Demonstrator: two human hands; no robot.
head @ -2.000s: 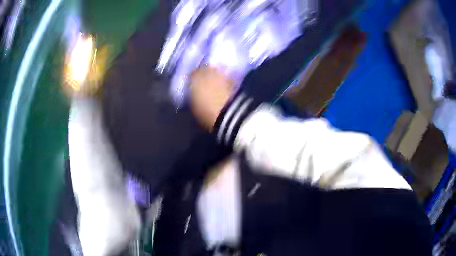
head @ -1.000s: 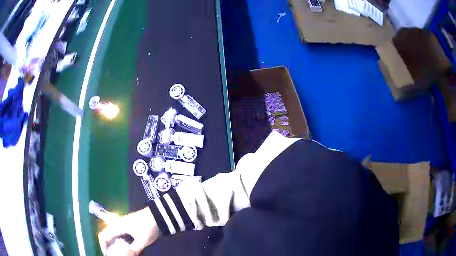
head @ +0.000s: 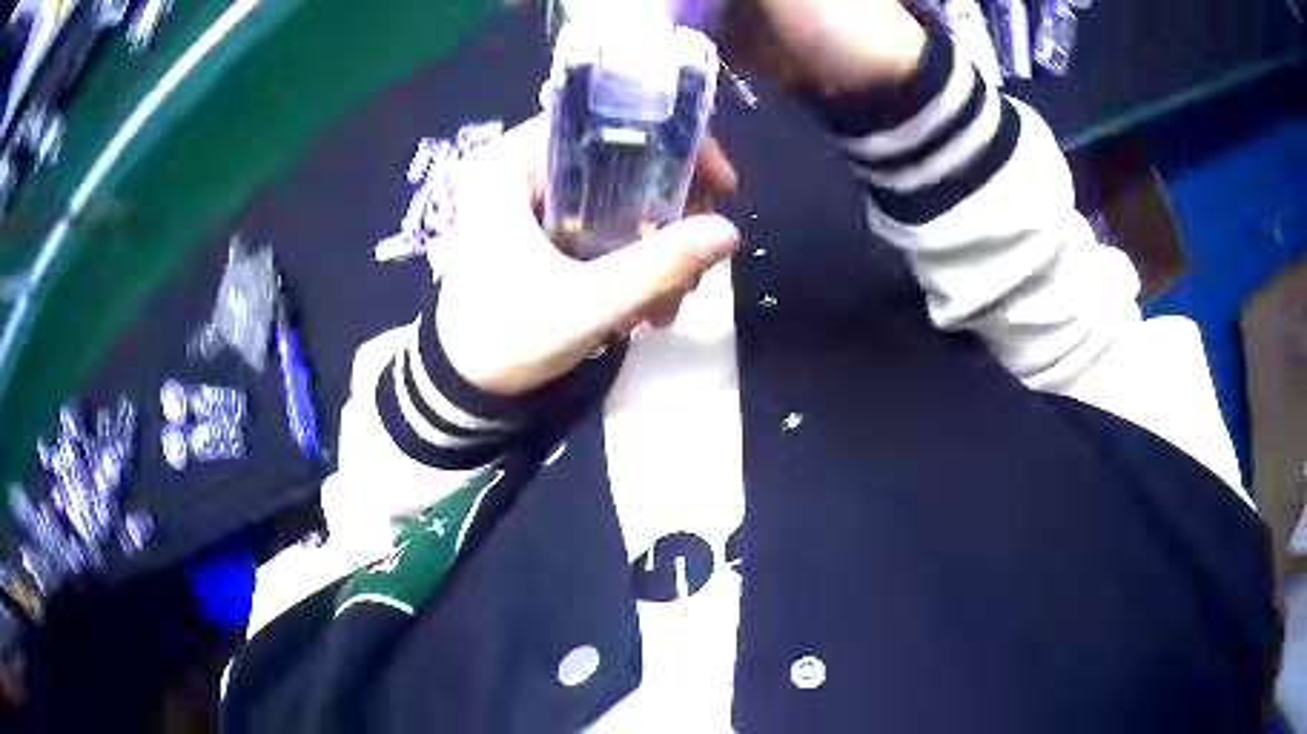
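Observation:
My left hand (head: 573, 287) holds a clear housing (head: 628, 136) upright in front of my chest, thumb and fingers around its lower part. Dark parts and small yellow spots show inside it. The top of the housing is washed out by glare near the upper picture edge. My right hand (head: 846, 40) is partly cut off by the top edge, beside the top of the housing. Its fingers are blurred, and I cannot tell whether they grip it.
A crumpled clear bag (head: 247, 304) and a blue pen-shaped tool (head: 295, 376) lie at left, beside a pair of units (head: 204, 423). More pieces (head: 86, 480) lie at far left, some behind my left hand, some at upper right (head: 1035, 32). A green belt (head: 158, 172) curves at upper left.
The view has swung from the belt and the group of units to my chest. My left hand now shows with the clear housing, and my right hand is at the top edge.

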